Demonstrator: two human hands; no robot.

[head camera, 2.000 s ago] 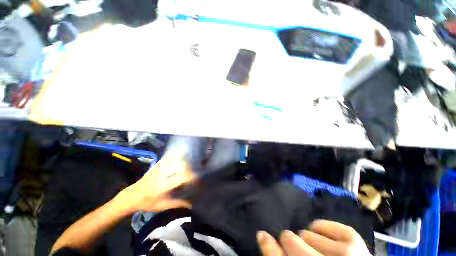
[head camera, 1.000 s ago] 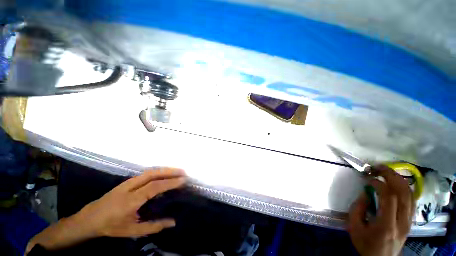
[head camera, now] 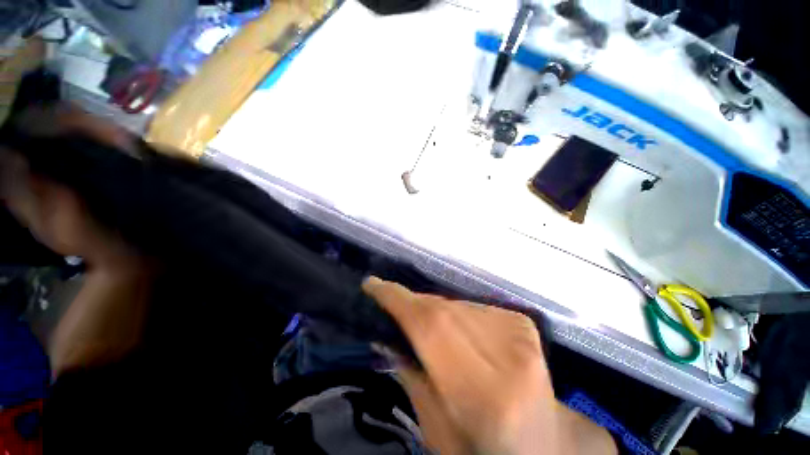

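A long black fabric piece [head camera: 240,231] is stretched in front of the table's front edge, blurred by motion. My left hand [head camera: 67,209] grips its left end at the far left, blurred and partly covered by the cloth. My right hand [head camera: 475,364] grips its right end at the lower middle. The white sewing machine [head camera: 657,133] with a blue stripe and "JACK" lettering stands at the upper right. Its needle area [head camera: 499,129] has no cloth under it. Scissors with one yellow and one green loop [head camera: 679,333] lie on the table at the right.
A smartphone [head camera: 575,173] lies by the machine head. A small brown tab [head camera: 409,182] and dark thread lie on the white table [head camera: 346,133]. A yellow-brown taped bundle [head camera: 235,80] runs along the table's left edge, with red-handled scissors [head camera: 136,90] beyond it. Blue lattice plastic [head camera: 613,425] shows below.
The view has turned and moved back from the machine. My right hand has let go of the scissors, which now lie on the table. Both hands now hold black cloth.
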